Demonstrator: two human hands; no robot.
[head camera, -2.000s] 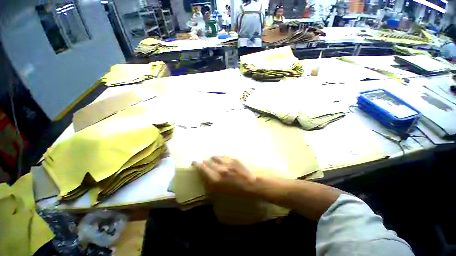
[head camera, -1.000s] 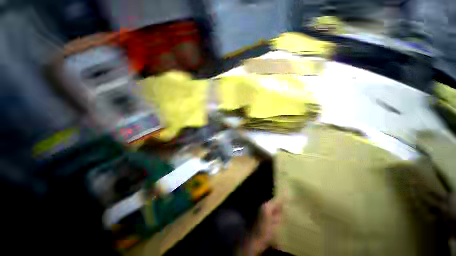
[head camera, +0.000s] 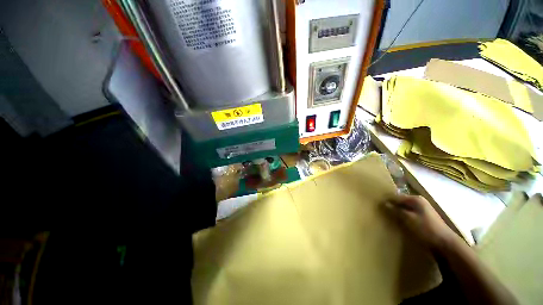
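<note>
A large limp yellow-tan panel (head camera: 309, 238) with a centre seam lies in front of the press, its top edge near the press base. My right hand (head camera: 417, 214) grips the panel's right side, thumb on top and the other fingers hidden. My left hand cannot be made out. The press (head camera: 238, 146) has a silver cylinder and green body above the panel's top edge. The small press head (head camera: 262, 173) is partly visible beneath it, and its details are blurred.
The control box (head camera: 327, 77) stands right of the cylinder. Crumpled clear plastic and a pale ring (head camera: 320, 167) lie below it. Yellow panels (head camera: 458, 122) and a brown strip (head camera: 467, 80) are on the white table (head camera: 443, 193). Paler panels (head camera: 518, 250) are at the right.
The view has swung left from the white table to the press. The panel is now in front of the press with my right hand on its right side.
</note>
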